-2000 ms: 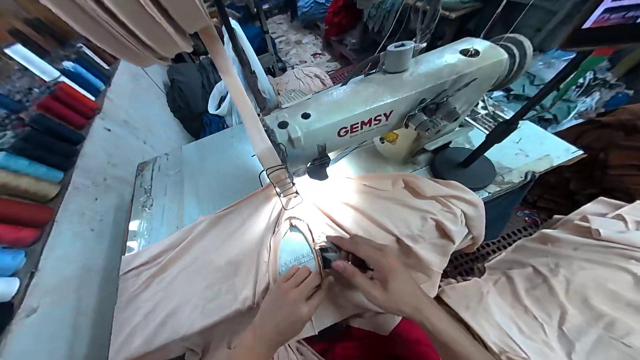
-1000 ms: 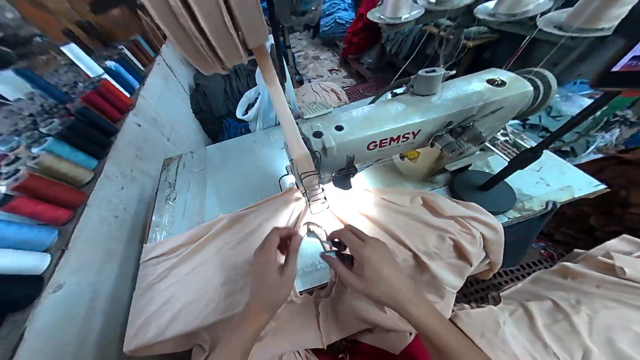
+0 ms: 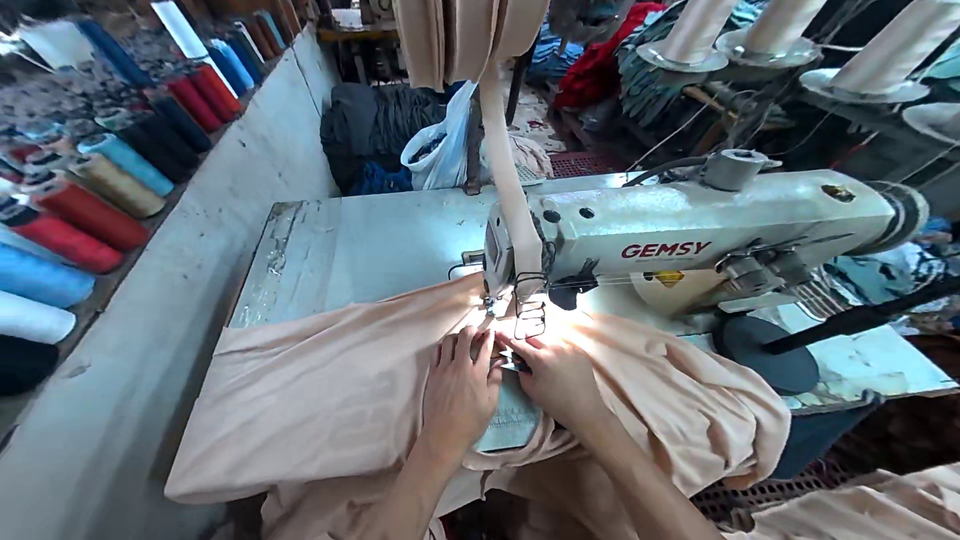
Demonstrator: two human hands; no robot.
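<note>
A Gemsy industrial sewing machine (image 3: 675, 217) stands over a beige fabric garment (image 3: 322, 397) spread on its table. My left hand (image 3: 461, 382) presses the fabric flat just in front of the lit needle area, fingers pointing at the presser foot (image 3: 491, 305). My right hand (image 3: 559, 375) is beside it, shut on a small metal tool (image 3: 514, 361) that looks like thread snips, its tips near my left fingertips. A beige fabric strip (image 3: 506, 165) runs down from a roll above into a wire guide (image 3: 530, 307). The fabric right under my fingers is partly hidden.
Colored thread spools (image 3: 90, 202) line a ledge beyond a pale wall (image 3: 187, 247) at left. Thread cones (image 3: 694, 37) stand at upper right. A black stand with a round base (image 3: 765, 352) sits right of the fabric. More beige cloth (image 3: 870, 506) lies at lower right.
Both hands have moved forward, closer to the needle area. My left hand, raised with pinched fingers one second ago, now lies flatter on the fabric. The snips remain in my right hand.
</note>
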